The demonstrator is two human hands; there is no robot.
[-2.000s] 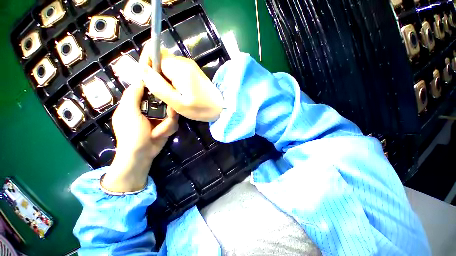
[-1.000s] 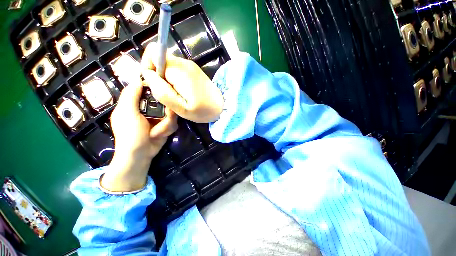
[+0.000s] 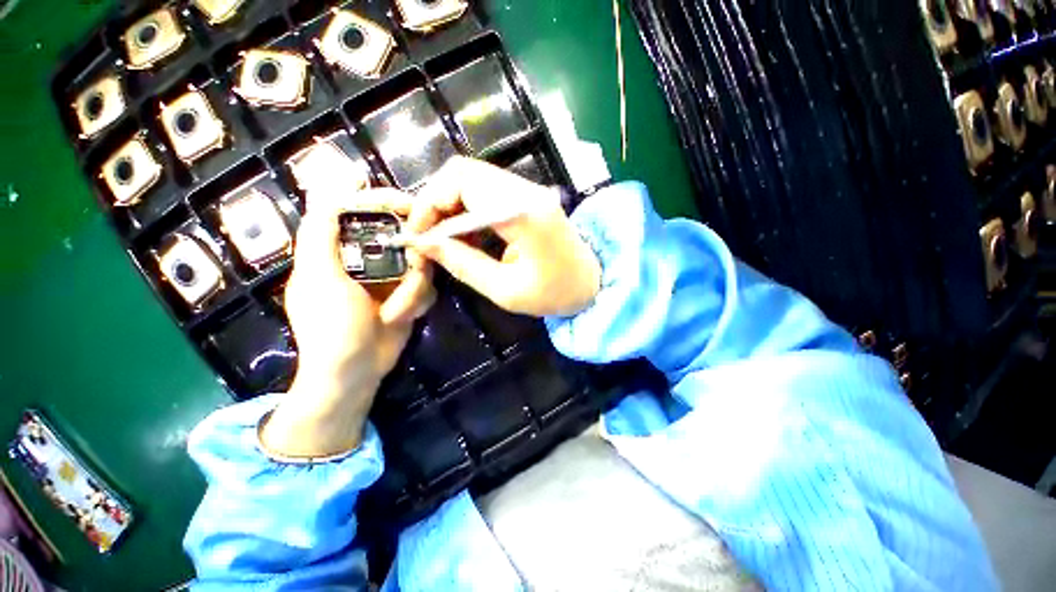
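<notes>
My left hand (image 3: 336, 312), bare, holds a small square case (image 3: 373, 246) above the tray, its open dark side with small parts facing up. My right hand (image 3: 515, 243) holds a slim white pen-like tool (image 3: 463, 222), lying nearly level, its tip at the right part of the case's inside. Whether the tip touches is too small to tell. The black blister tray (image 3: 486, 110) lies under both hands. Several cream-rimmed cases with round black centres (image 3: 271, 76) sit in its pockets, and a pale one (image 3: 256, 228) shows no black centre.
Tall black stacked trays (image 3: 753, 150) stand at the right, with more gold cases (image 3: 979, 121) on the far right. A patterned phone-like rectangle (image 3: 72, 480) lies on the green surface (image 3: 58, 335) at the left. A white scrap (image 3: 576, 139) lies beside the tray, near a thin line.
The tool has swung from upright to nearly level, and my right hand has turned and moved right, uncovering the case's inside. The view has shifted slightly.
</notes>
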